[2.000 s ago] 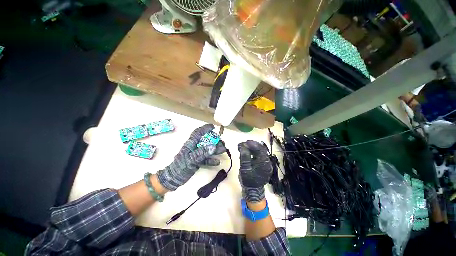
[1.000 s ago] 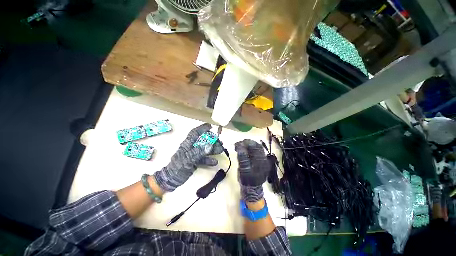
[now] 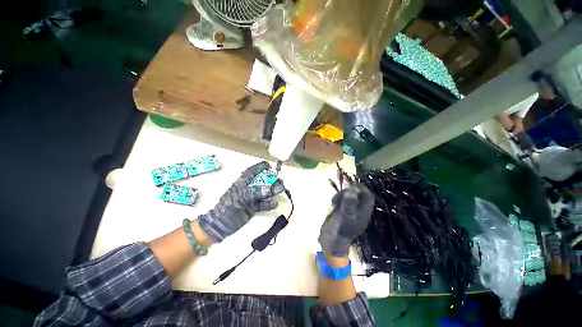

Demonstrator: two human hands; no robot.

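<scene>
My left hand (image 3: 239, 203), in a grey striped glove, holds a small green circuit board (image 3: 263, 179) just below the tip of the white cone (image 3: 295, 124). A black power cable (image 3: 270, 235) runs from beside that board down onto the cream board, its plug end lying toward me. My right hand (image 3: 348, 217), in a dark grey glove with a blue wrist strap, is at the left edge of the black cable pile (image 3: 415, 223). Its fingers are curled near thin cable ends; whether it grips one is unclear. Several green boards (image 3: 186, 170) lie at the left.
A raised wooden board (image 3: 191, 89) holds a small fan (image 3: 217, 33) and a yellow-black tool (image 3: 274, 107). A plastic-wrapped hood (image 3: 332, 51) hangs above. A grey bar (image 3: 459, 108) crosses the right. A crumpled plastic bag (image 3: 501, 249) lies far right, with a person's arm behind.
My right hand has moved right to the edge of the cable pile, and its fingers have curled. My left hand and its board are almost unmoved. The view has shifted slightly.
</scene>
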